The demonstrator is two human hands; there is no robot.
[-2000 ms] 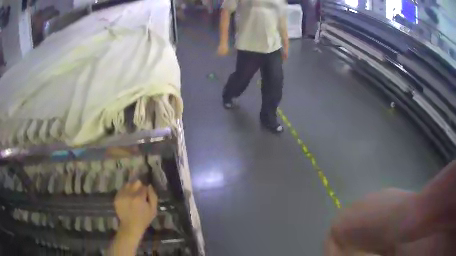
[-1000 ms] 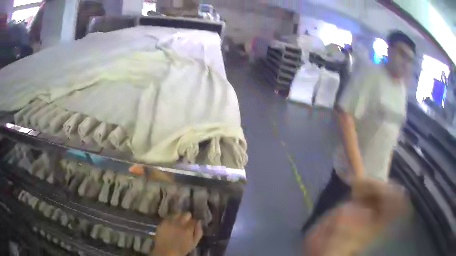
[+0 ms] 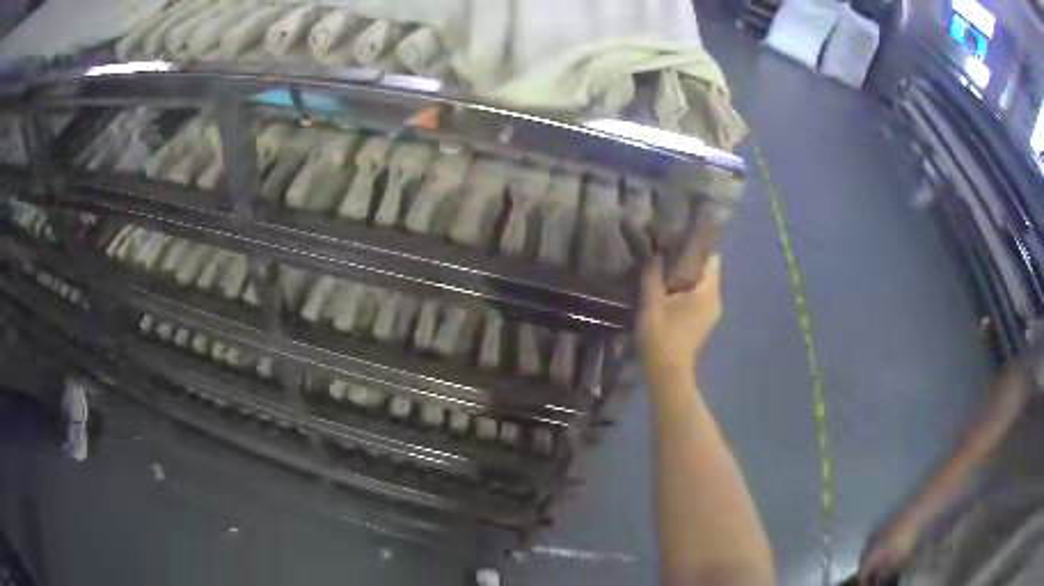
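A long metal rack trolley stands at an angle across the left and middle. Its tiers carry tight rows of beige folded pieces. A wrinkled pale cover cloth lies over the top tier, with folded ends showing below its edge. One bare hand, which looks like my right hand, is closed around the upright at the rack's right end, below the top rail. Its forearm rises from the bottom edge. My left hand is not in view.
Another person's blurred arm and grey clothing enter at the lower right. A yellow line runs along the floor right of the rack. Long dark racks line the right side. White sacks stand at the top.
The view has swung left and down, showing more of the lower tiers. The hand on the rack front is gone; a hand now grips the end upright. The other person has come closer at right.
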